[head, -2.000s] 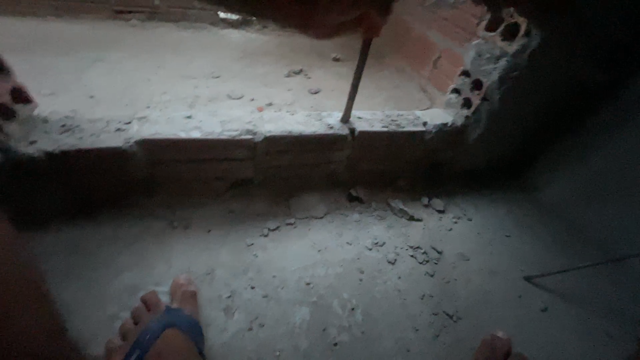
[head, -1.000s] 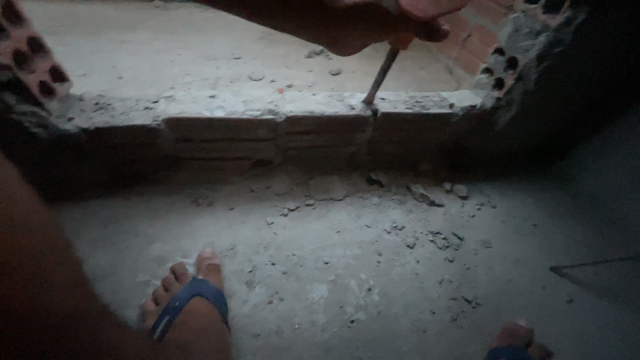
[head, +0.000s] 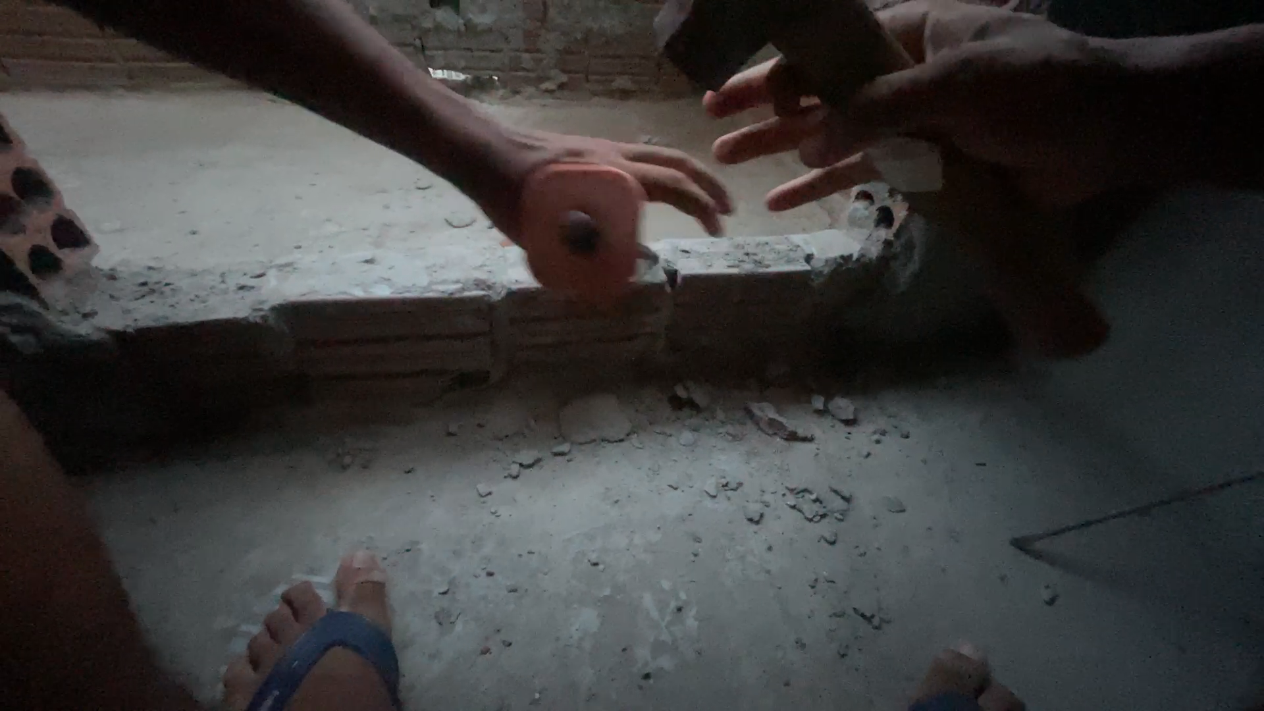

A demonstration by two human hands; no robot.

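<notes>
My left hand (head: 632,173) reaches in from the upper left, its fingers extended behind the orange hand guard of a chisel (head: 583,232). The round metal striking end faces me; most of the shaft is hidden. Below and behind the chisel runs the top of a low wall of hollow clay bricks (head: 395,331). At the upper right, my right hand (head: 938,99) holds a dark, blocky hammer (head: 839,49), with several fingers spread. A blurred brown length, perhaps its handle, slants down below the hand. The two hands are apart.
Broken hollow bricks (head: 44,222) edge the opening on the left. Mortar chips and rubble (head: 780,420) lie on the concrete floor (head: 612,592). A thin rod (head: 1136,513) is at the right. My sandalled left foot (head: 336,632) and right foot (head: 953,681) are below.
The chisel, which stood with its tip on the wall top, has tilted so its striking end faces me. My right hand with the hammer has come into view at the upper right.
</notes>
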